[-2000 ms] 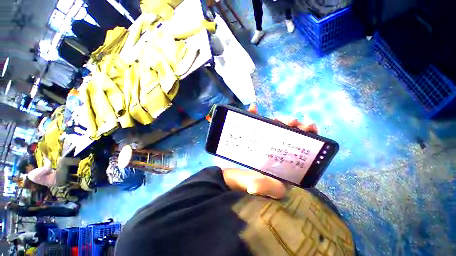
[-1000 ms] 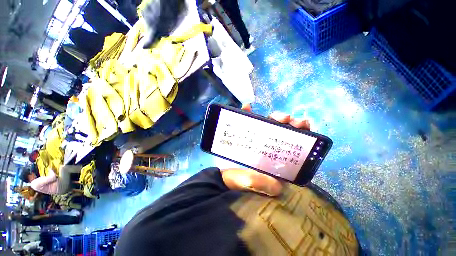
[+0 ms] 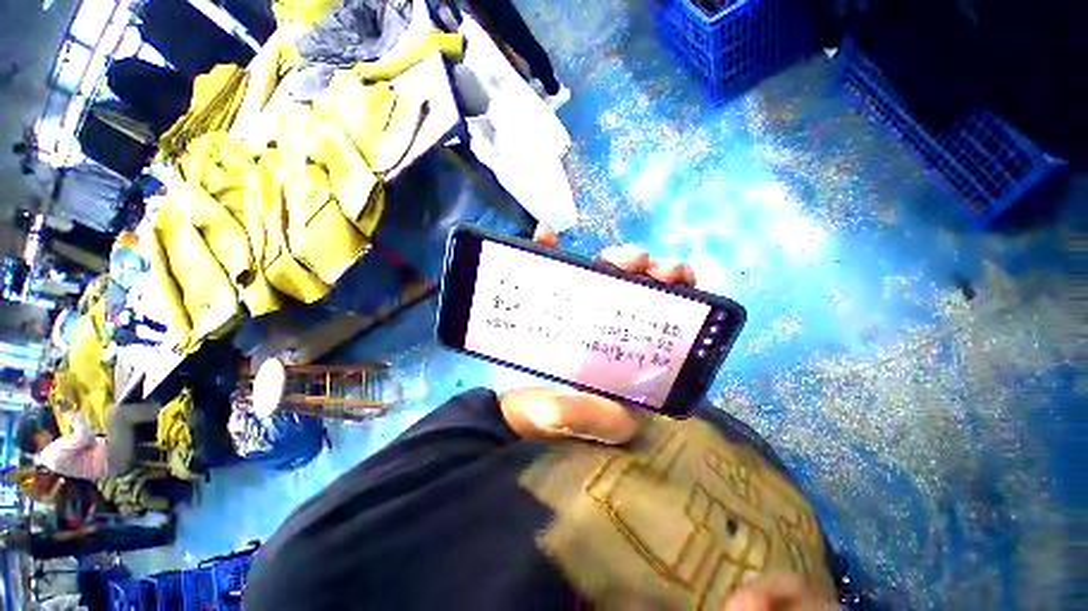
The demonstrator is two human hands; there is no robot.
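Observation:
A black smartphone (image 3: 585,320) with a lit white-pink screen showing lines of writing lies tilted across the middle of the view. My left hand (image 3: 570,415) is closed around it, thumb along the lower long edge and fingertips showing past the upper edge. My palm is hidden behind the phone. A dark sleeve (image 3: 406,513) with a khaki-brown patterned part runs from the bottom edge. A blurred bit of skin at the bottom edge, right of centre, looks like part of my right hand (image 3: 770,593); the rest is cut off and its grip cannot be told.
Mustard garments (image 3: 269,215) lie overlapping on a white-topped table (image 3: 418,125) at upper left. Blue crates (image 3: 730,54) with dark contents stand at upper right. A round-topped stool (image 3: 270,386) and a person in pale clothing (image 3: 74,456) are at left.
The phone, my left hand and the surroundings have shifted left and slightly up in view. The skin at the bottom edge has appeared. Grey cloth now lies on the table's far part, where a blurred dark shape was.

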